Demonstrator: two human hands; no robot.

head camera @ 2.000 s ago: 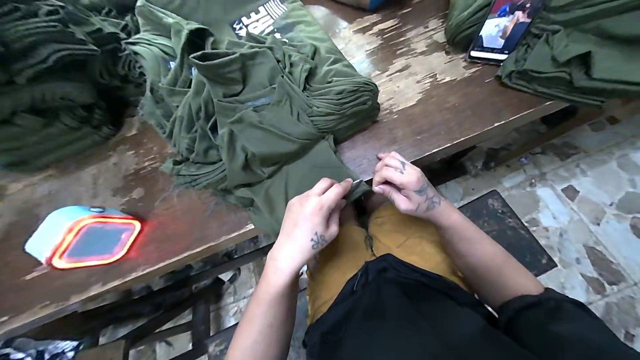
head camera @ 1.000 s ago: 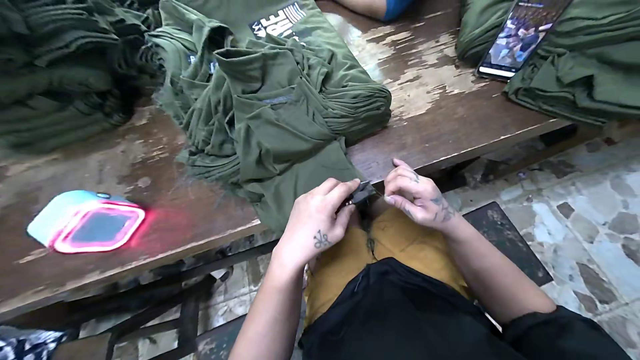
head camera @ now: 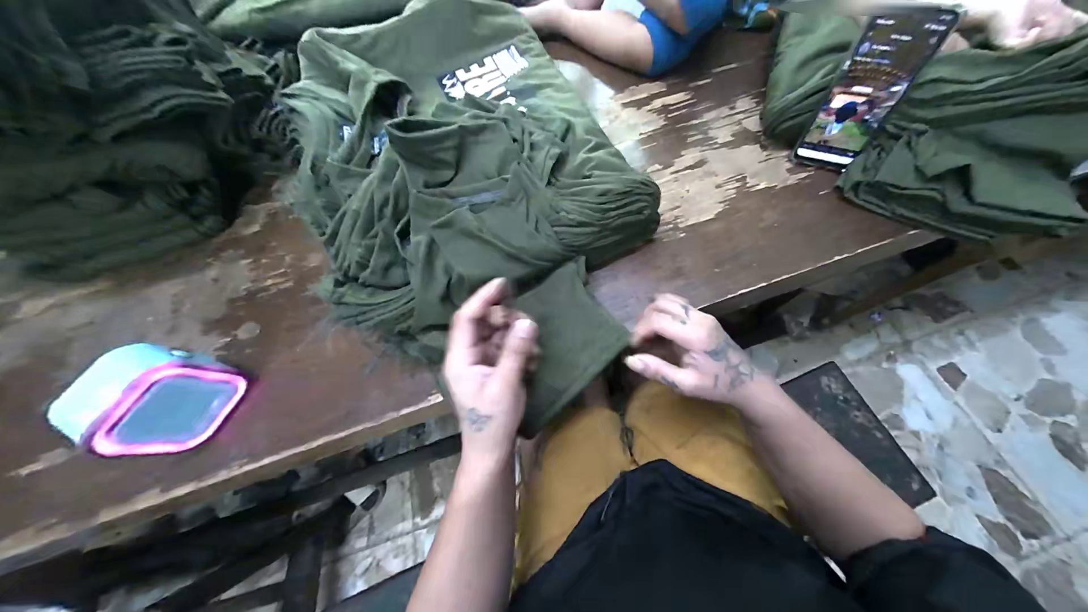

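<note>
A pile of dark green knit garments lies on the worn wooden table, with one sleeve-like flap hanging over the front edge toward my lap. My left hand is at the flap's left side, palm turned up and fingers curled; whether it has hold of anything does not show clearly. At the flap's right corner is my right hand, thumb and fingertips close to the cloth edge. Whether those fingertips pinch the fabric cannot be made out.
A speaker-like device with a glowing pink rim sits on the table at left. Dark green garments are heaped behind it. A lit phone leans on folded green cloth at right. Another person's arm rests across the table.
My left hand has turned from fingers closed at the cloth corner to palm up, farther from my right hand. The hanging flap is now more spread out. The other person's arm shows more at the top.
</note>
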